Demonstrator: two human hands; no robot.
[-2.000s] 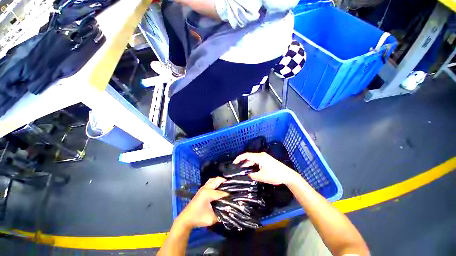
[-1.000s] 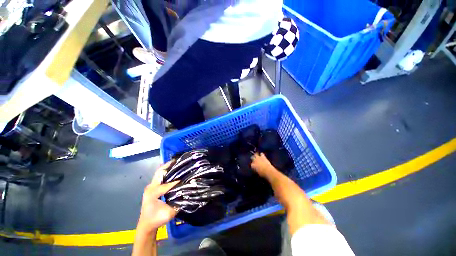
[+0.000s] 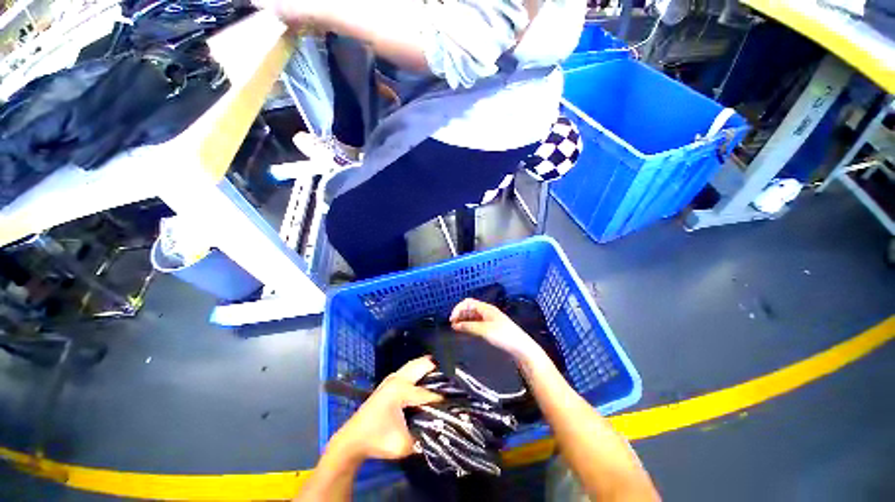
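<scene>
The blue slotted basket [image 3: 447,267] stands on the floor in front of me, with black sewn pieces inside. My left hand [image 3: 391,417] is shut on a bundle of black pieces [image 3: 456,436] with pale, silvery edges, over the near part of the basket. My right hand [image 3: 483,326] holds a single black piece [image 3: 481,363] with a pale curved edge, just above and beside the bundle. The fingertips of my right hand are partly hidden by the hand and the piece.
A person [image 3: 422,186] sits on a checkered stool [image 3: 557,150] just beyond the basket. A solid blue bin [image 3: 628,162] stands behind at the right. A table with dark fabric [image 3: 88,118] is at the left, above a small bucket [image 3: 211,270]. A yellow line [image 3: 746,394] crosses the floor.
My right hand has come up from the loose pieces with one piece and is now at the bundle. My left hand has moved right with the bundle. The camera view has tilted upward.
</scene>
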